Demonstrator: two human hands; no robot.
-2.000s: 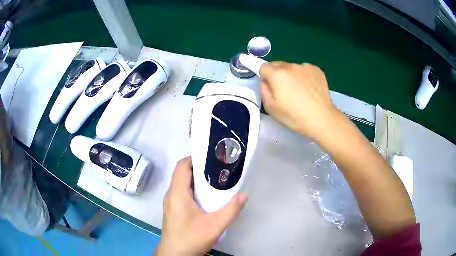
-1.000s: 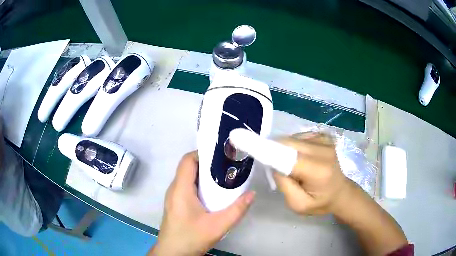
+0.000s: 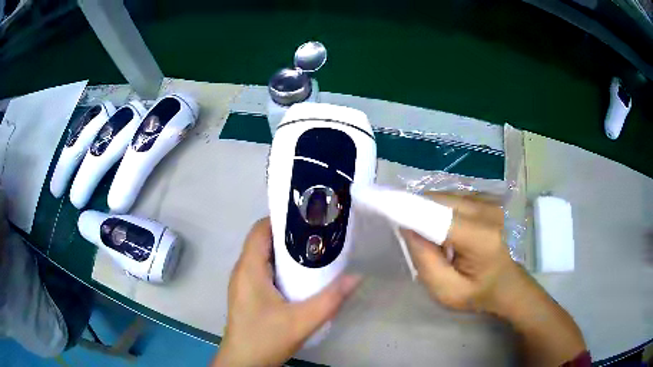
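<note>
My left hand [image 3: 276, 301] holds a white handset [image 3: 315, 279] by its narrow lower end, wide head up, glossy black oval panel [image 3: 322, 168] facing me. My right hand [image 3: 465, 251] has a white cleaning cloth [image 3: 408, 211] wrapped round the index finger like a long point. The cloth's tip is at the right edge of the black panel; whether it touches cannot be told. The tip is slightly blurred. Behind the handset's head stands the white solvent bottle [image 3: 290, 86], its round silver lid [image 3: 311, 56] open.
Three handsets [image 3: 147, 154] lean side by side at the left; another handset [image 3: 132, 245] lies below them. A white stack [image 3: 554, 234] and clear film [image 3: 465, 185] lie at right. The green conveyor [image 3: 429, 64] carries a handset [image 3: 617, 109]. A person's leg [image 3: 32, 308] shows at lower left.
My right hand moved from the solvent bottle down to the handset's panel, and the cloth tip has since shifted from the round button to the panel's right edge. My left hand keeps its hold.
</note>
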